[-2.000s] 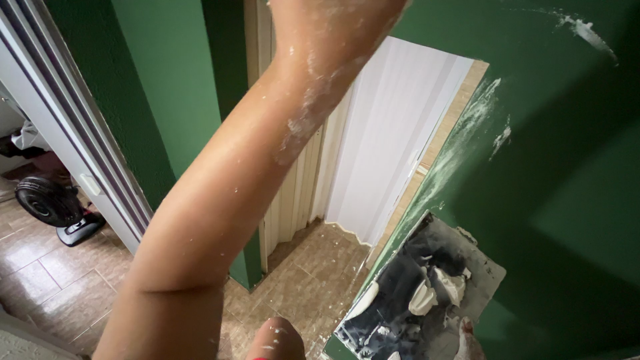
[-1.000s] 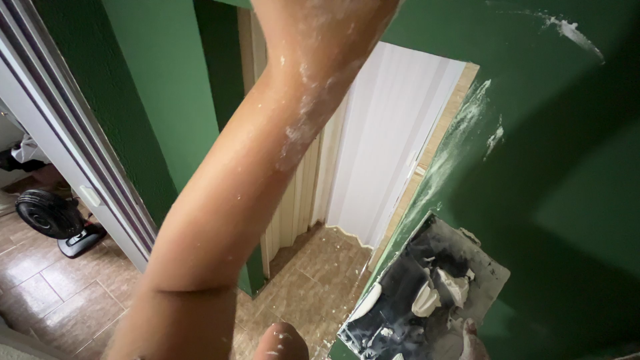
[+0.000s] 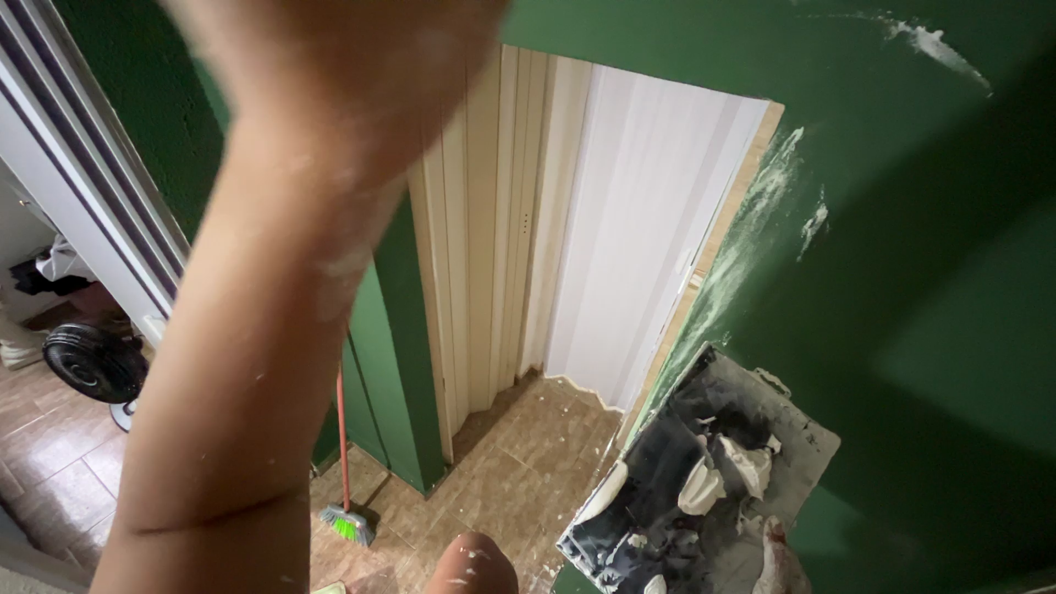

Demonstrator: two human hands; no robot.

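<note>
My raised left forearm crosses the left half of the view. My left hand (image 3: pixel 338 49) is blurred and cut off by the top edge; its fingers, and anything in them, are hidden. At the lower right, my right hand (image 3: pixel 780 557) holds a flat, dark rectangular plate (image 3: pixel 660 462), with a whitened finger over its face and the rest of the hand hidden. Lumps of white filler paste (image 3: pixel 747 466) lie on the plate. Beside the door frame, the green wall (image 3: pixel 907 272) has white smears (image 3: pixel 742 239), with another smear (image 3: pixel 940 49) higher up.
Below are a white folding door (image 3: pixel 643 223), beige folding panels (image 3: pixel 487 231) and a brown tiled floor (image 3: pixel 495 487) with white specks. A broom (image 3: pixel 346 524) leans near the green wall corner. A black round appliance (image 3: pixel 95 363) stands at the left. A knee (image 3: pixel 472 569) shows at the bottom.
My left forearm and hand have moved left across the view, uncovering the broom and more of the beige panels. My right hand still holds the plate at the lower right.
</note>
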